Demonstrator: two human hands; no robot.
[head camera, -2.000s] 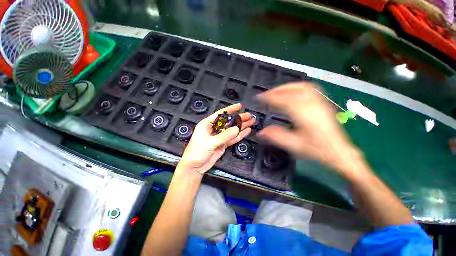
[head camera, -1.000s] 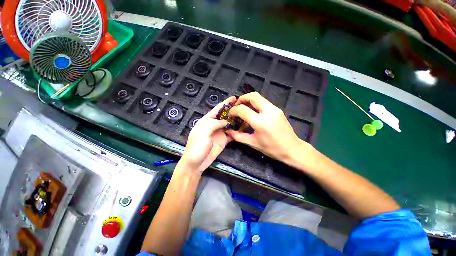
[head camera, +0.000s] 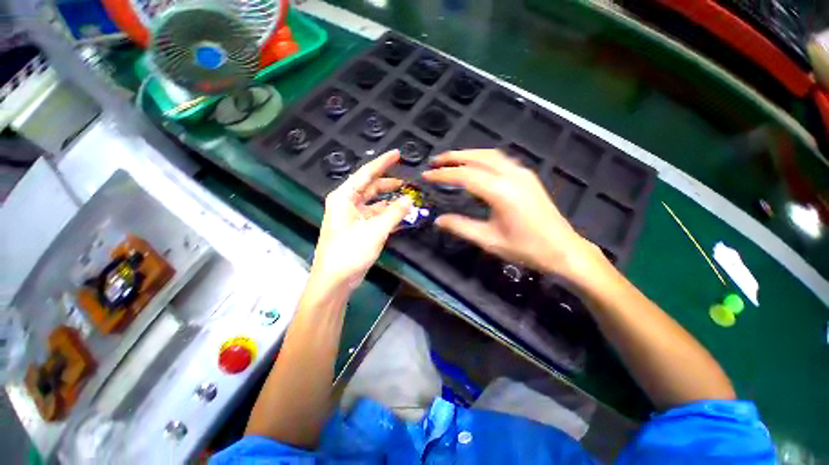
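My left hand (head camera: 356, 222) holds a small open watch case assembly (head camera: 414, 207) above the foam tray, pinched between thumb and fingers; gold and white parts show on it. My right hand (head camera: 509, 211) is just right of it, thumb and fingers apart, with nothing seen in it. The black foam tray (head camera: 602, 207) lies under both hands. Round black units sit in many pockets, such as this one (head camera: 337, 162) at the left; several pockets at the back right are empty. The hands hide some middle pockets.
The press machine at the left has two orange-brown nests (head camera: 156, 272) and a red button (head camera: 237, 355). Fans (head camera: 207, 56) stand in a green basket (head camera: 186, 107) at the back left. A wooden stick (head camera: 695, 238), white wipe (head camera: 738, 271) and green suction cup (head camera: 724, 311) lie right of the tray.
The view has turned, so the tray sits further right and more of the press machine shows. My right hand has come off the unit, its fingers spread; the unit stays in my left hand.
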